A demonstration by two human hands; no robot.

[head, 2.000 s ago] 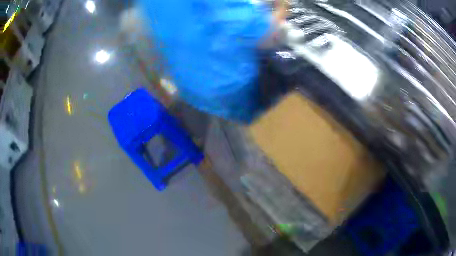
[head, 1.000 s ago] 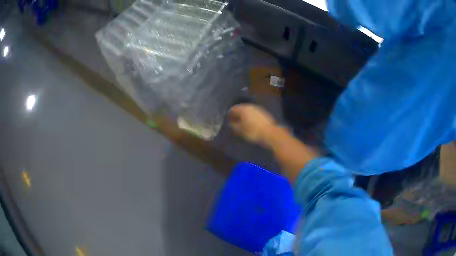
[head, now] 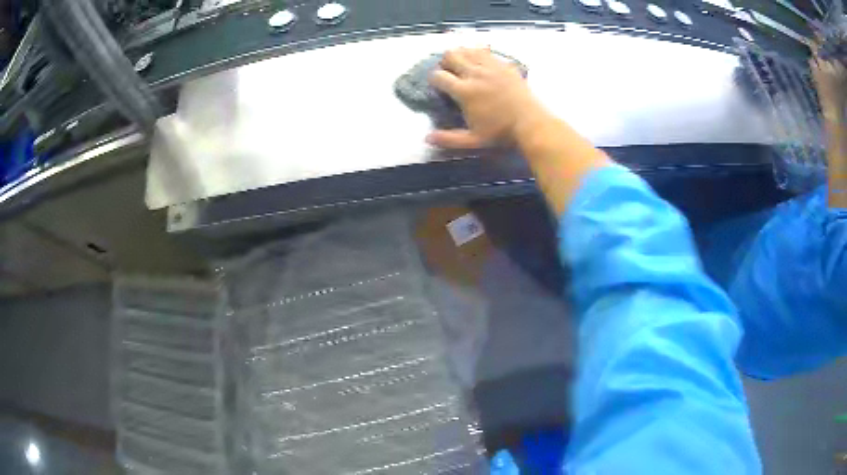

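My right hand [head: 488,97] lies palm down on a crumpled grey cloth or bundle [head: 420,85] on the bright metal shelf plate [head: 279,121]. Its fingers are bent over the bundle and the thumb points left at the lower side. The palm hides part of the bundle. My right sleeve is blue and comes in from the lower right. My left hand is not in view.
Behind the plate, a dark belt [head: 399,23] carries several round parts [head: 331,13]. Grey hoses [head: 97,60] bend at upper left. Ribbed clear trays [head: 348,362] stand below the plate. Another person's blue sleeve [head: 799,278] and hand are at right, beside a clear tray [head: 789,111].
The view has swung from the floor and blue stool to the line. My right hand has gone from above the floor beside the trays to the bundle on the plate.
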